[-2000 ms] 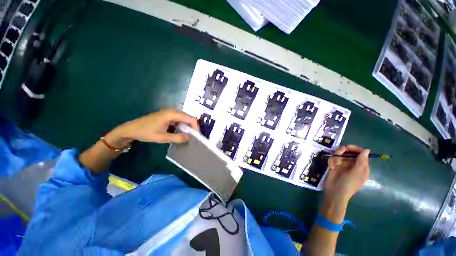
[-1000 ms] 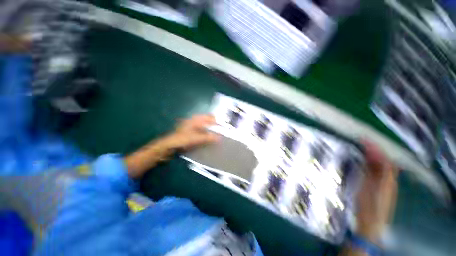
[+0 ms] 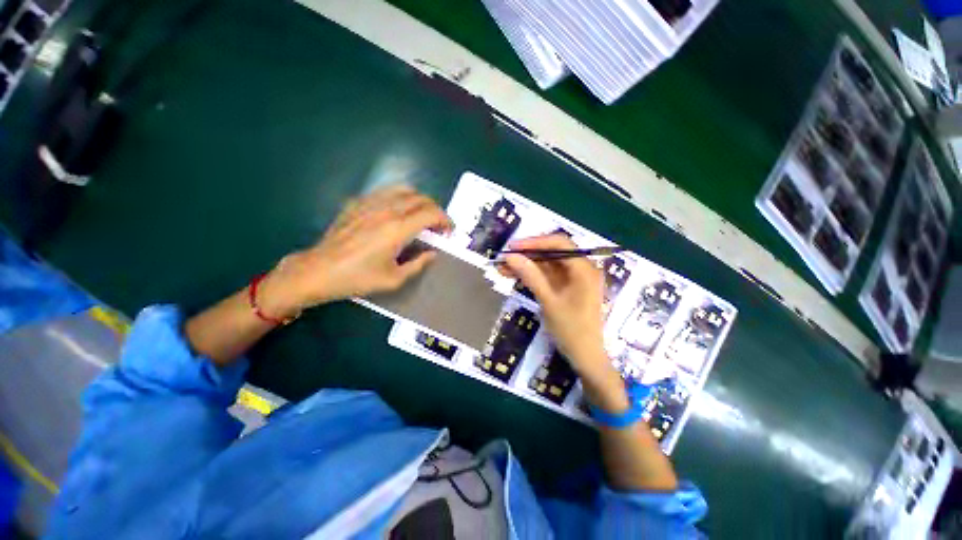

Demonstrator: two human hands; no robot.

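Note:
A white blister tray [image 3: 456, 207] with two rows of black parts lies on the green mat. My left hand [image 3: 374, 245] holds the grey-brown adhesive sheet [image 3: 448, 300] by its upper left edge, over the tray's left part. My right hand [image 3: 559, 287] holds thin dark tweezers [image 3: 564, 253] like a pencil, the tip at the sheet's upper right edge. A black bracket [image 3: 493, 227] shows just above the sheet. Any small piece at the tip is too small to tell. My right hand and wrist hide some middle pockets.
A pale strip [image 3: 596, 169] crosses the bench beyond the tray. Stacked white trays [image 3: 591, 47] stand behind it. More filled trays [image 3: 839, 169] lie at the right. A black device with a white band [image 3: 69, 164] lies at the far left.
My right hand has moved left from the tray's right end to the sheet's edge. The sheet stays in my left hand over the tray's left part. The camera view has shifted.

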